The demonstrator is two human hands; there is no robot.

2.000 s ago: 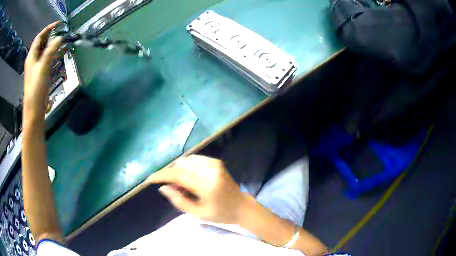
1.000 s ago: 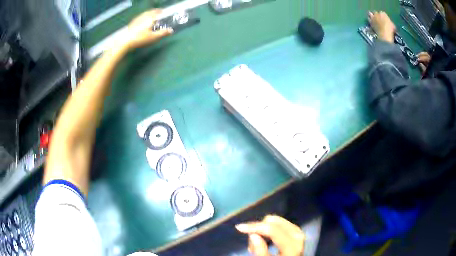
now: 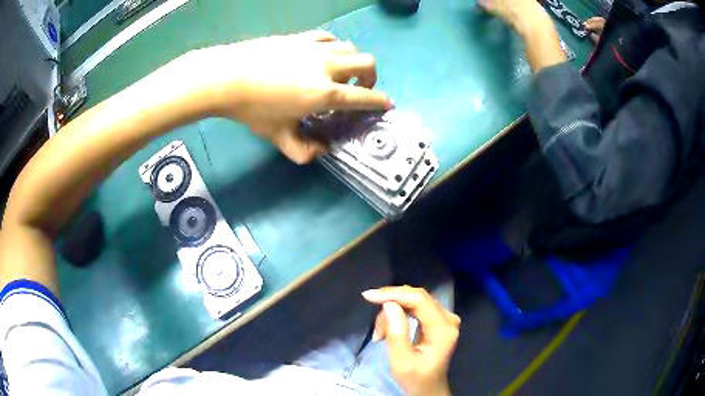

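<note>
My left hand [image 3: 309, 89] reaches over the far end of a pile of silver plates [image 3: 383, 147]. Its thumb is on the near side, its fingers on the far side, closed on the top plate, which sits askew on the pile. The hand hides most of that plate. A fixture plate [image 3: 251, 278] lies flat to the left, with black-rimmed round parts [image 3: 170, 179] in its upper two seats. The nearest seat has a paler ring [image 3: 219, 271]. My right hand [image 3: 421, 332] is below the bench edge, fingers loosely curled and apart, with nothing clearly held.
A black disc [image 3: 83, 238] lies left of the fixture plate, partly beside my forearm. Another dark round thing [image 3: 400, 5] is cut off at the top. Metal rails [image 3: 124, 39] run at the upper left. Another worker's sleeve [image 3: 572, 116] and hands are at the right, above a blue stool [image 3: 526, 286].
My left hand has come from the far rail to the plate pile and closed on its top plate. My right hand stays low, off the bench. The view has shifted.
</note>
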